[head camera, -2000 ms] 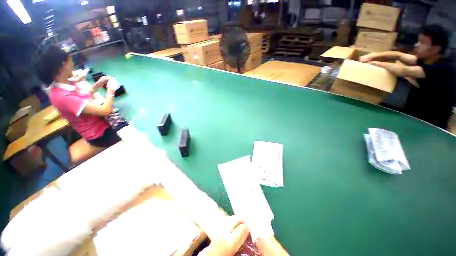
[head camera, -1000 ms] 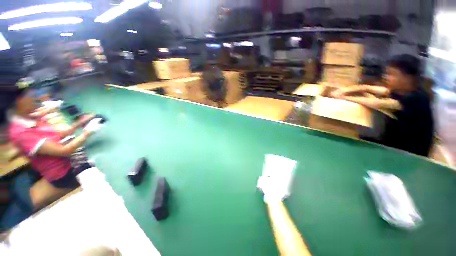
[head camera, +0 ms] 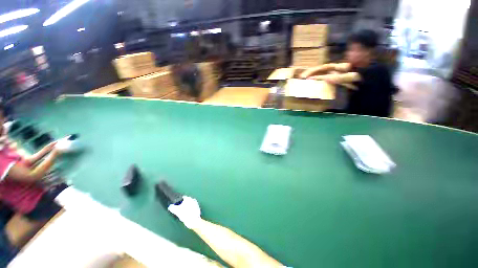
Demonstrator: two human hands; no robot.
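Observation:
My right hand (head camera: 186,210), in a white glove, reaches from the lower right over the green belt. Its fingers are closed on the near end of a black unit (head camera: 166,192), which lies tilted. A second black unit (head camera: 131,180) stands on the belt to its left. A blurred, pale, rounded shape at the bottom left edge, over the white bubble bags (head camera: 89,222), may be my left hand (head camera: 107,260); its fingers cannot be made out. A filled bubble bag (head camera: 276,139) lies at mid belt.
More filled bubble bags (head camera: 368,153) lie to the right on the green belt (head camera: 236,178). A person in pink (head camera: 23,175) handles a unit at the far left. Across the belt, a person in black (head camera: 371,86) reaches into an open carton (head camera: 309,94). Stacked cartons and a fan stand behind.
My right hand has left the mid-belt bubble bag and moved left to the nearer black unit. That bag now lies farther away. The view has turned right.

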